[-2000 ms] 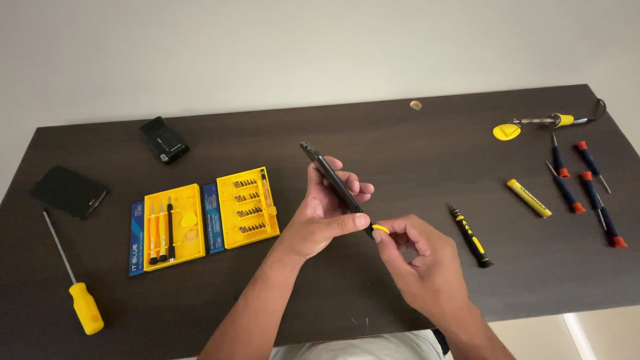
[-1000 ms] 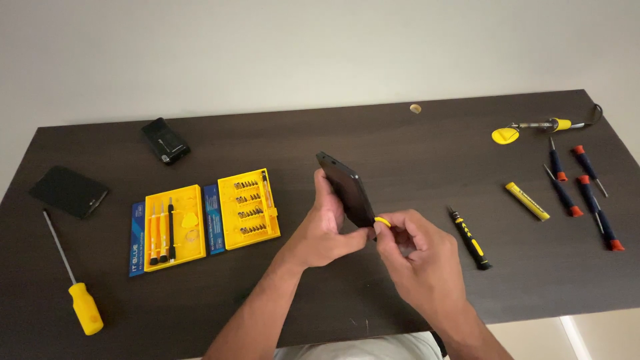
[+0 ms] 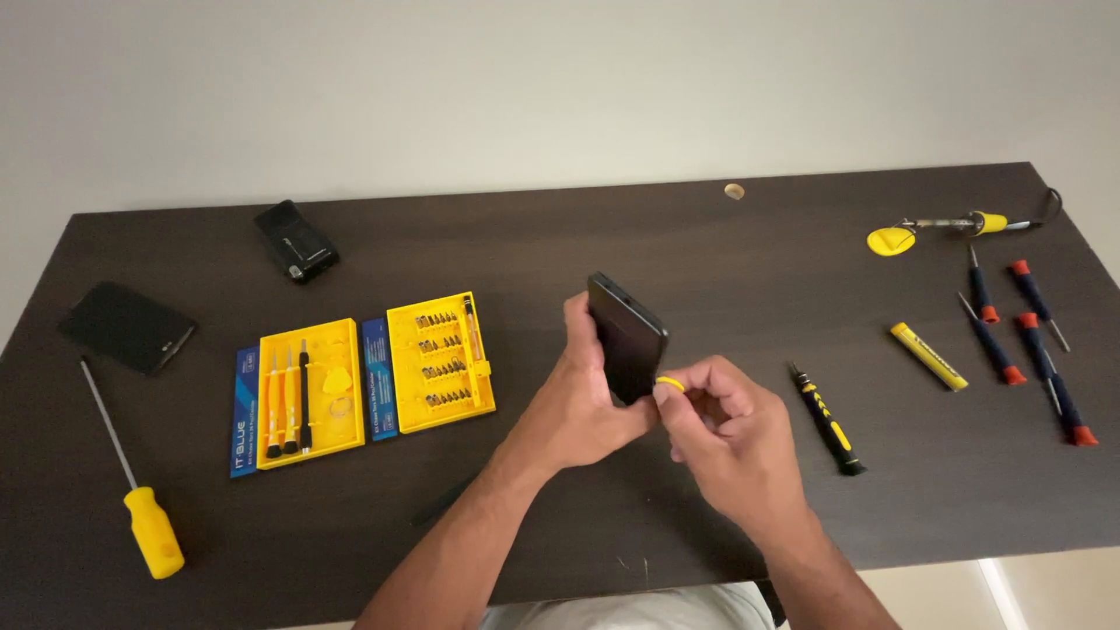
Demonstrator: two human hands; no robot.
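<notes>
A dark smartphone (image 3: 626, 337) stands tilted above the table, its edge toward the camera. My left hand (image 3: 588, 394) grips it by its left side and lower end. Between the thumb and fingers of my right hand (image 3: 731, 429) is a small yellow opening pick (image 3: 670, 383), which touches the phone's lower right edge or lies right beside it; its tip cannot be made out. Left of my hands lies an open yellow bit kit (image 3: 333, 451) with screwdrivers, a black tool and rows of bits. A black and yellow precision screwdriver (image 3: 827, 422) lies to the right.
A yellow-handled screwdriver (image 3: 154, 534), a black phone part (image 3: 129, 326) and a black device (image 3: 297, 241) lie left. At right are a soldering iron (image 3: 987, 223), a yellow tube (image 3: 929, 356) and several small screwdrivers (image 3: 989, 337). A dark flat thing (image 3: 440, 503) is partly behind my left forearm.
The phone has turned in my left hand, from nearly edge-on to showing more of its dark face. My right hand keeps the yellow pick at its lower edge.
</notes>
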